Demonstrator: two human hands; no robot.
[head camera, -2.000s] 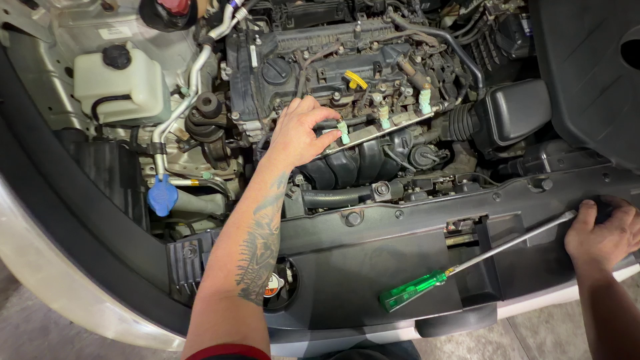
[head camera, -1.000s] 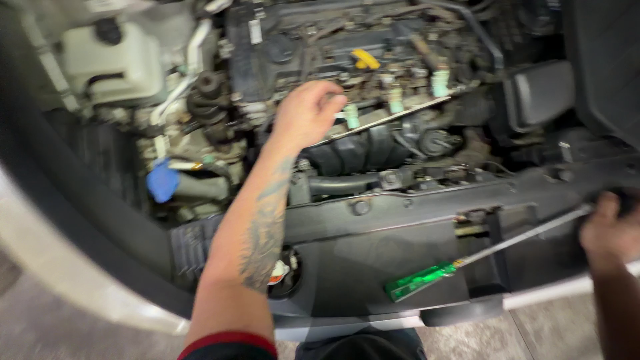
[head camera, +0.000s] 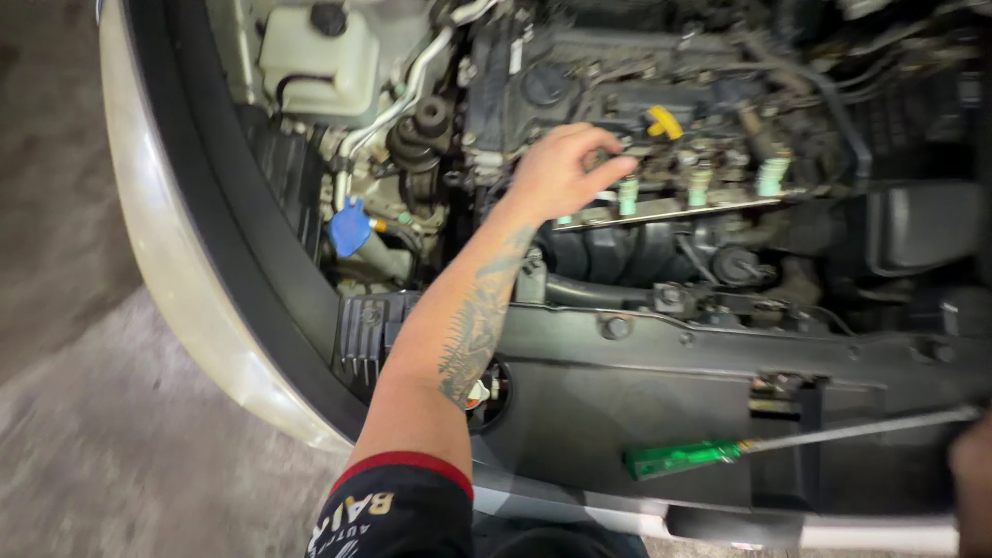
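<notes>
My left hand (head camera: 570, 167) reaches over the engine with fingers curled, thumb close to the nearest pale green fuel injector (head camera: 628, 196) on the metal fuel rail (head camera: 666, 212); whether the fingertips grip anything is not clear. More such injectors stand along the rail to its right. A yellow dipstick handle (head camera: 664, 122) rises behind them. Only a blurred part of my right hand (head camera: 973, 457) shows at the right edge, beside the shaft end of a screwdriver with a green handle (head camera: 682, 459), which lies on the black front cover panel (head camera: 566, 403). What that hand holds is out of view.
A white fluid reservoir (head camera: 322, 66) with a black cap stands at the upper left. Nearby is a blue washer filler cap (head camera: 350, 228). The radiator cap (head camera: 478, 394) sits in a round opening beneath my left forearm. A black air box (head camera: 926, 226) is at the right.
The view has swung left, so my right hand is now mostly cut off. My left hand stays around the injector nearest it. The screwdriver still lies on the panel.
</notes>
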